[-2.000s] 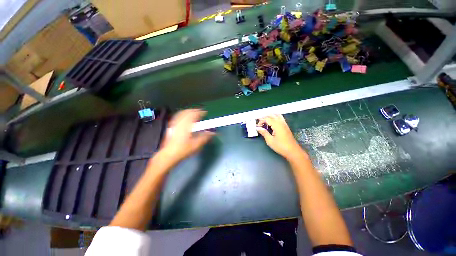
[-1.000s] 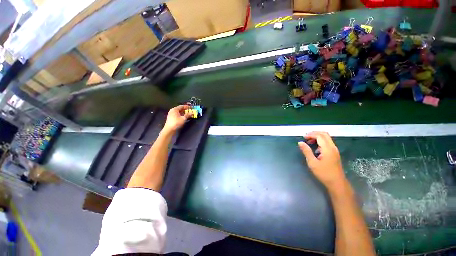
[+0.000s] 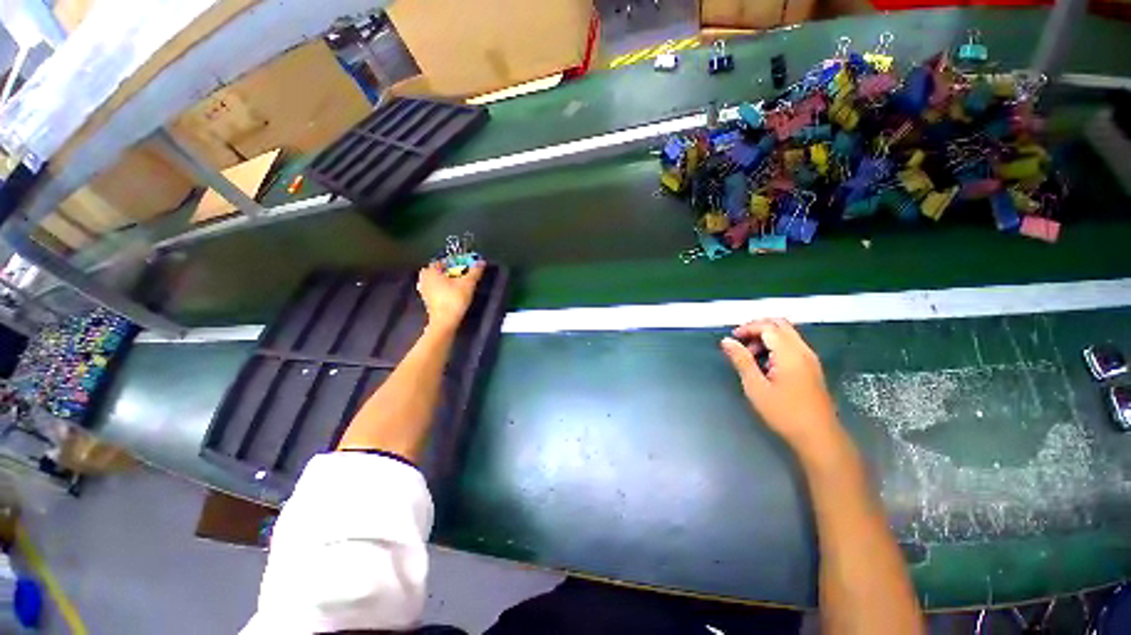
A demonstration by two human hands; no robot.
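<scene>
My left hand [image 3: 447, 295] is at the far right corner of the black divided foam tray [image 3: 325, 360], with its fingers on a clipped unit [image 3: 459, 263]. Blue and yellow clip parts and wire loops stick up past the fingertips; the unit's body is mostly hidden. My right hand [image 3: 779, 372] is over the green bench just in front of the pale rail, fingers curled. A small dark spot shows between its thumb and fingers; I cannot tell whether it is an object or shadow.
A multicoloured binder clip pile [image 3: 868, 149] lies beyond the pale rail [image 3: 843, 308]. Two square watch-like units [image 3: 1104, 362] are at the right edge. A second foam tray [image 3: 397, 146] lies farther back. A tray of colourful clipped things [image 3: 72, 360] is at far left.
Over two seconds, my left hand has moved to the tray's far right corner and onto the clips there. My right hand no longer shows the white piece. The camera view has shifted left.
</scene>
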